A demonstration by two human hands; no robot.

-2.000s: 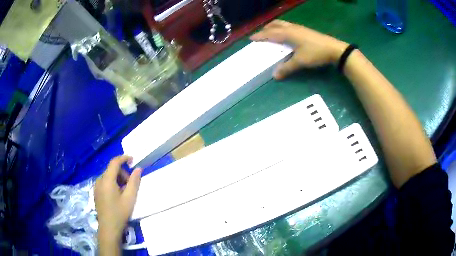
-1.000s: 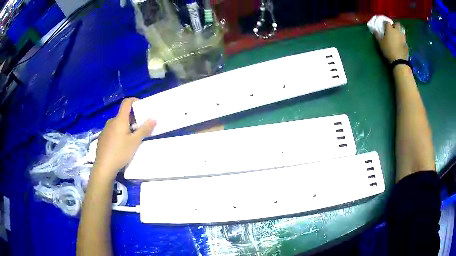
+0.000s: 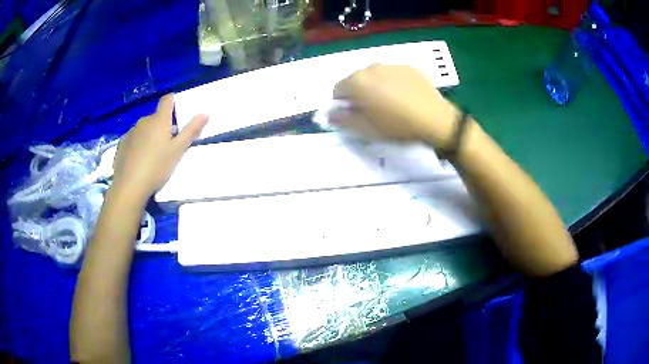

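Three long white power strips lie side by side across the bench: a far one (image 3: 263, 96), a middle one (image 3: 242, 167) and a near one (image 3: 285, 231). My left hand (image 3: 153, 146) grips the cord end of the far strip between thumb and fingers. My right hand (image 3: 388, 103) is blurred over the far and middle strips, holding a crumpled white cloth (image 3: 329, 116) by the far strip's near edge. Dark slots show at the far strip's right end; the right ends of the other two are hidden by my right arm. White cords (image 3: 67, 238) in clear film lie at the left.
A clear container (image 3: 260, 32) stands behind the far strip, with a bead chain (image 3: 354, 15) beside it. A clear bottle (image 3: 558, 85) is on the green mat (image 3: 519, 128). Blue sheeting (image 3: 185, 306) and clear tape (image 3: 327, 306) lie in front. A blue tote (image 3: 626, 298) is at lower right.
My right hand has come from the mat's far right edge with the cloth to the far strip. My left hand stays at that strip's cord end. The strips appear higher in the view.
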